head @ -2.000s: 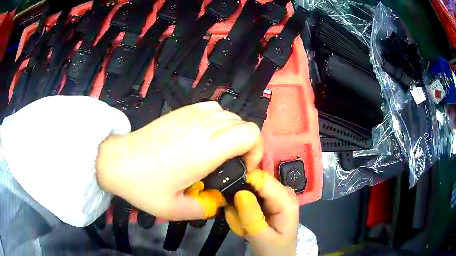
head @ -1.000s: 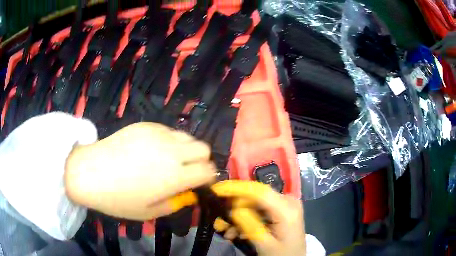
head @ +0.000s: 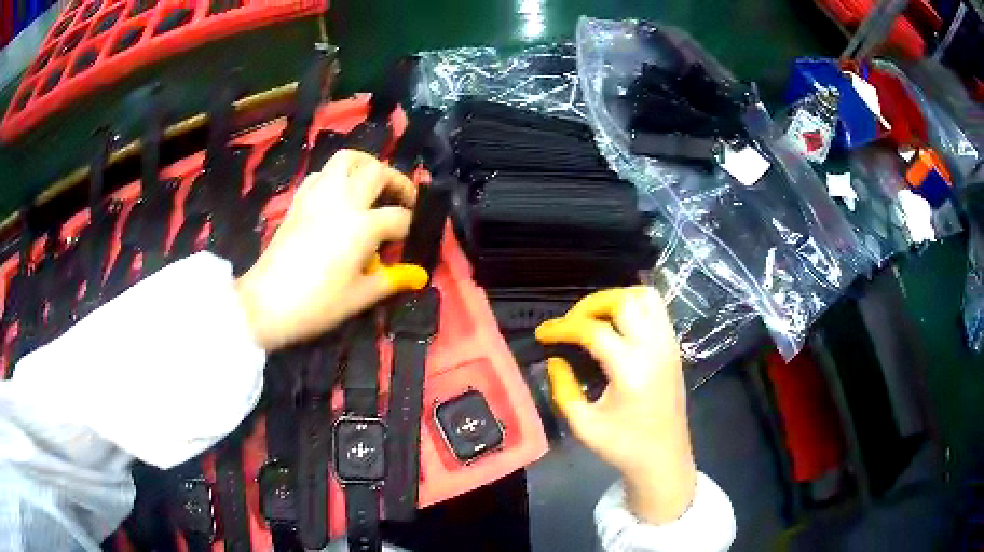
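My left hand (head: 329,253), with an orange finger cot on the thumb, holds the upper strap (head: 428,232) of a strapped watch at the right side of the red compartment tray (head: 516,415). This watch's body (head: 414,313) lies on the tray below my thumb. A loose watch body (head: 469,425) sits in the tray's near right pocket. My right hand (head: 631,383), with orange cots on thumb and forefinger, is at the near end of the strap bundle (head: 556,205). Dark strap ends show between its parted fingertips; whether they are gripped cannot be told.
Overlapping strapped watches, including one (head: 359,450), cover the tray's left part. Clear plastic bags (head: 745,264) lie right of the bundle. Blue, red, orange and white small parts (head: 852,108) are at far right. A red lattice tray (head: 162,49) stands at upper left.
The hands have separated from the watch they worked on together. My left hand has moved up the tray, my right hand to the straps. The view has shifted, showing more beyond the tray.
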